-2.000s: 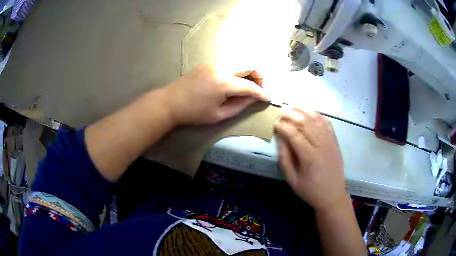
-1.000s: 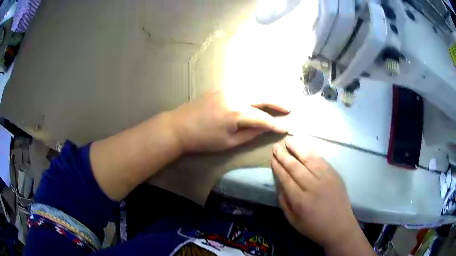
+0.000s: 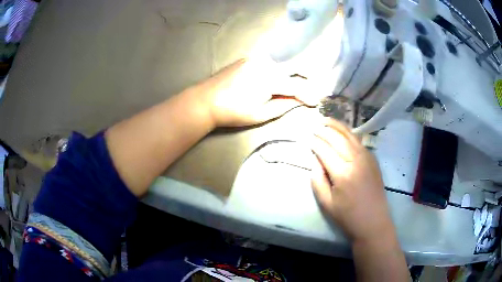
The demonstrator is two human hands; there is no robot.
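Note:
The khaki-brown garment panel spreads over the left of the table, its curved edge running towards the machine. A stitched patch pocket outline shows faintly on it, partly lost in glare. My left hand lies on the panel and holds it left of the needle area. My right hand has its fingers curled at the panel's narrow end, just in front of the presser foot area. Glare hides the fingertips of both hands. The white sewing machine head stands directly beyond my right hand; the needle cannot be made out.
A black mobile phone with a red edge lies right of the machine head. Small white scraps lie at the table's right end. The white table's front edge curves past my body. A loose dark thread lies on the table between my hands.
Both hands and the panel's narrow end have moved up to the presser foot area. The panel's curved edge has shifted away from the table's front edge. The view has shifted with the head.

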